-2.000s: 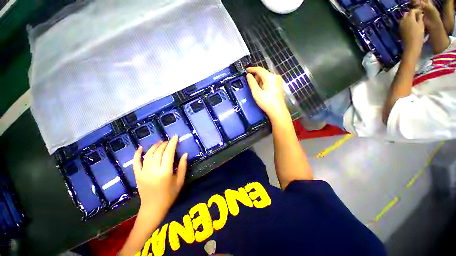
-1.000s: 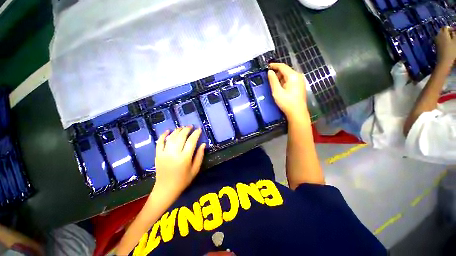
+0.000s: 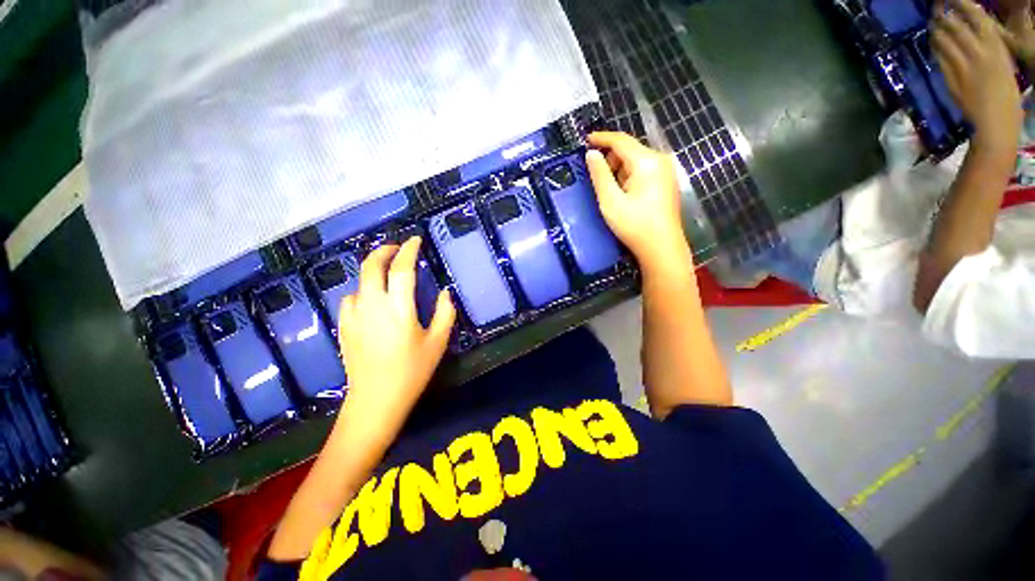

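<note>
A shiny black blister tray holds a near row of several upright blue phone cases, dark camera squares at their far ends. Blue cases lie sideways behind them, partly under a white translucent foam sheet that hides the rest of the tray. My left hand lies with fingers apart over a case mid-row, fingertips near its camera end, hiding most of it. My right hand is at the tray's right end, thumb and forefinger close together by the last case's camera end. Whether they pinch anything is unclear.
A clear strip sheet with dark grid lines lies right of the tray on the dark green bench. Another person's hand is over a tray at the upper right. Part of another blue-filled tray shows at the left edge.
My left hand has moved up toward the camera end of a mid-row case. My right hand stays at the tray's right end. The view has shifted; the other person's hands have moved.
</note>
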